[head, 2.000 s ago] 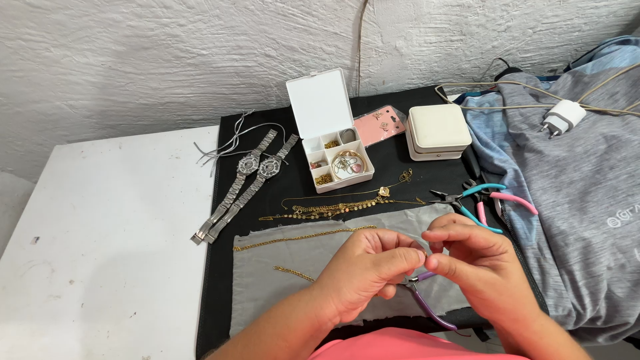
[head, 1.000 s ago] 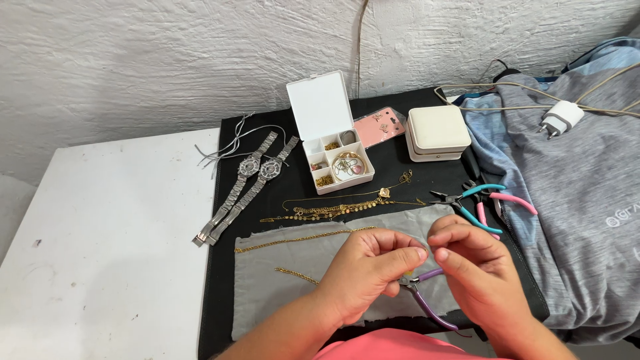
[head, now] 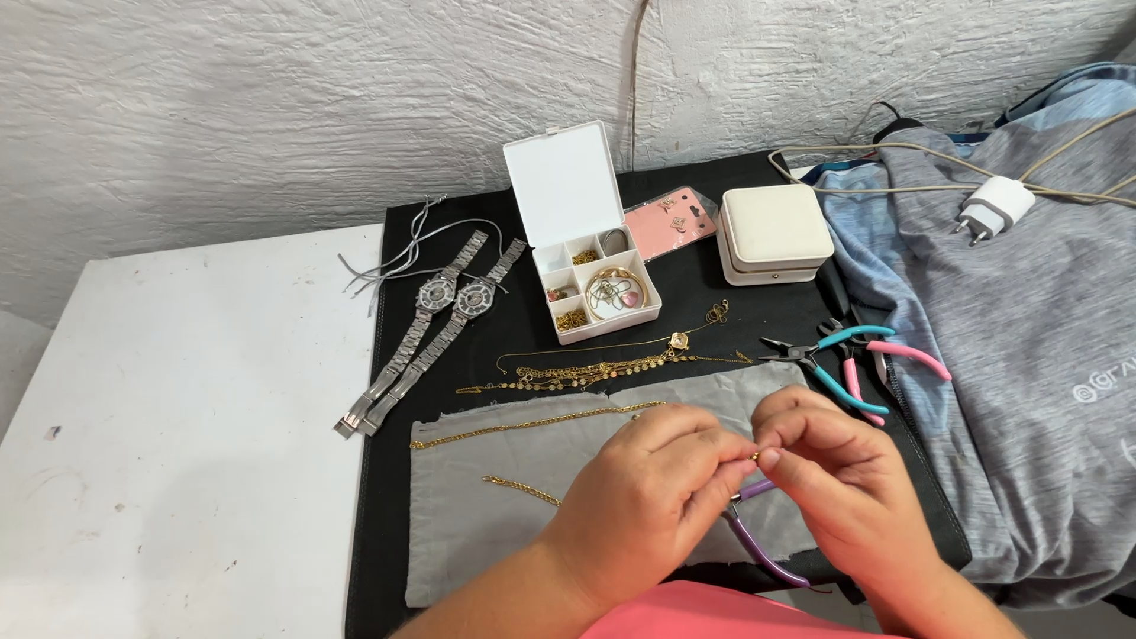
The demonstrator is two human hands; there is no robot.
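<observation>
Between the fingertips of my left hand [head: 661, 488] and my right hand [head: 843, 470] is a tiny gold-coloured piece [head: 756, 456], mostly hidden by the fingers. Both hands pinch it above the grey cloth [head: 461, 532]. Purple-handled pliers [head: 763, 550] lie on the cloth below the hands, their jaws partly hidden. A gold chain [head: 532, 426] stretches along the cloth's upper part, its right end behind my left hand. A shorter gold chain [head: 522, 488] lies left of that hand, running under it. Several gold necklaces [head: 603, 368] lie on the black mat just above the cloth.
An open white compartment box [head: 612, 333] holds jewellery. Beside it are a pink earring card [head: 666, 222] and a cream case [head: 777, 235]. Two metal watches [head: 417, 346] lie left. Teal-handled pliers [head: 839, 382] and pink-handled cutters [head: 914, 358] lie right, near a grey garment [head: 1021, 355] and a white charger [head: 998, 209].
One second ago the fingertips of my two hands were apart; now they meet at the small gold-coloured piece.
</observation>
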